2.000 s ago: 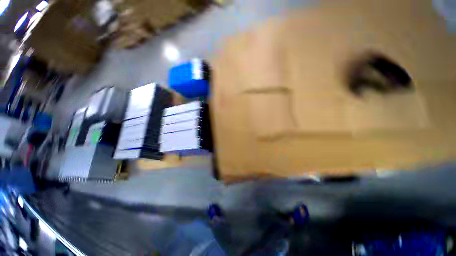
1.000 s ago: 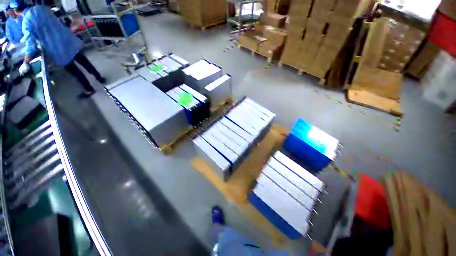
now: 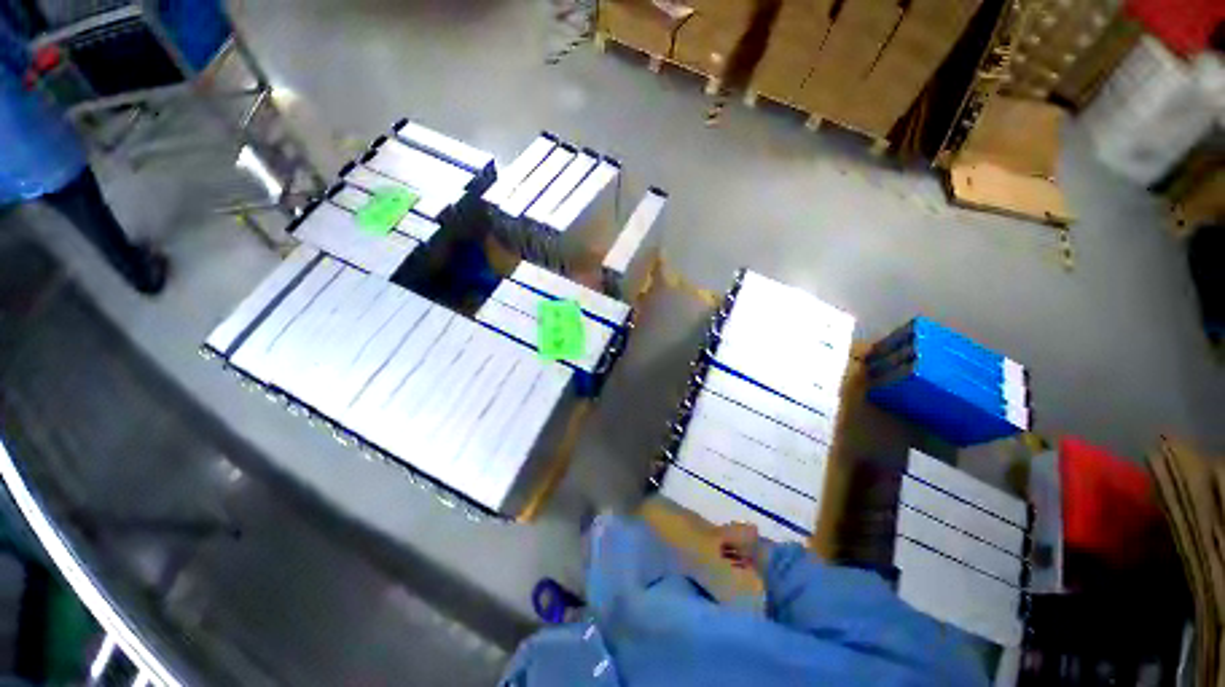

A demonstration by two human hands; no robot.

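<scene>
My right hand (image 3: 739,541) shows small and blurred at the end of a light blue sleeve, over the cardboard at the near end of the middle row of housings (image 3: 759,403). I cannot make out its fingers or anything in it. My left sleeve (image 3: 629,553) is at its left, and no left hand can be made out. The white-edged metal housings stand upright side by side on cardboard. More housings (image 3: 903,564) stand at the lower right. Housings with blue film on the broad face (image 3: 947,380) stand behind them.
A large group of housings (image 3: 390,369) stands on a pallet at the left, with green sheets (image 3: 560,330) on top. A conveyor rail (image 3: 81,577) runs along the lower left. A person (image 3: 47,148) stands upper left. Cartons (image 3: 833,61) are at the back. A red object (image 3: 1104,499) is at right.
The view has turned and come closer to the stacks. My right hand and both sleeves now show at the bottom. The conveyor has shifted toward the lower left corner.
</scene>
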